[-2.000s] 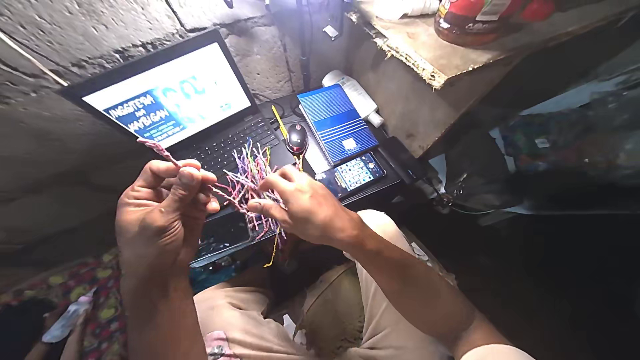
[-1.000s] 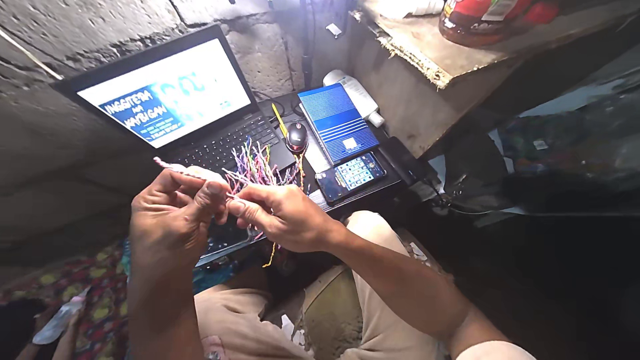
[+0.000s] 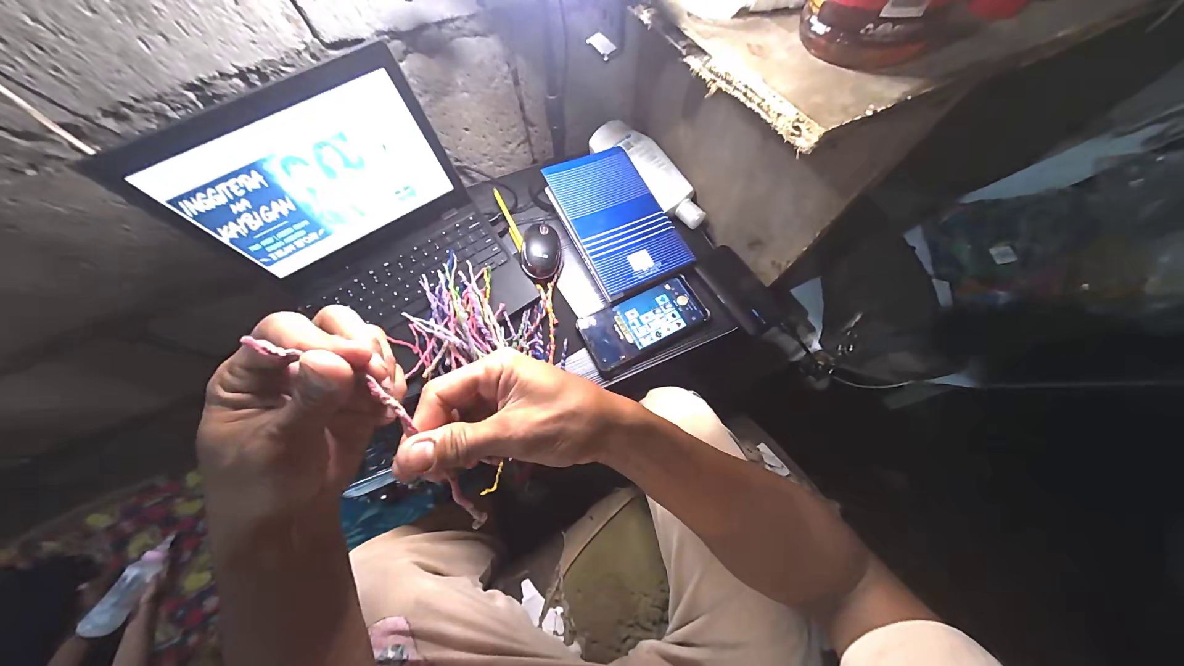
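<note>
A pink and white twisted cord runs between my two hands. My left hand pinches it between thumb and fingers, and one end sticks out at the upper left. Thumb and index finger of my right hand grip the cord lower down; its other end hangs below them. Just behind my right hand lies a bunch of multicoloured twisted cords, spread over the front of an open laptop. Its lower part is hidden by my right hand. A yellow cord end hangs below that hand.
Right of the laptop are a black mouse, a yellow pencil-like stick, a blue notebook, a lit phone and a white bottle. A rough-edged wooden shelf juts out at upper right. Another person's hand holds a clear bottle at lower left.
The cord between my hands shows a longer stretch than one second ago, and my right hand sits a little lower along it. The cord bunch stays near the laptop and mouse.
</note>
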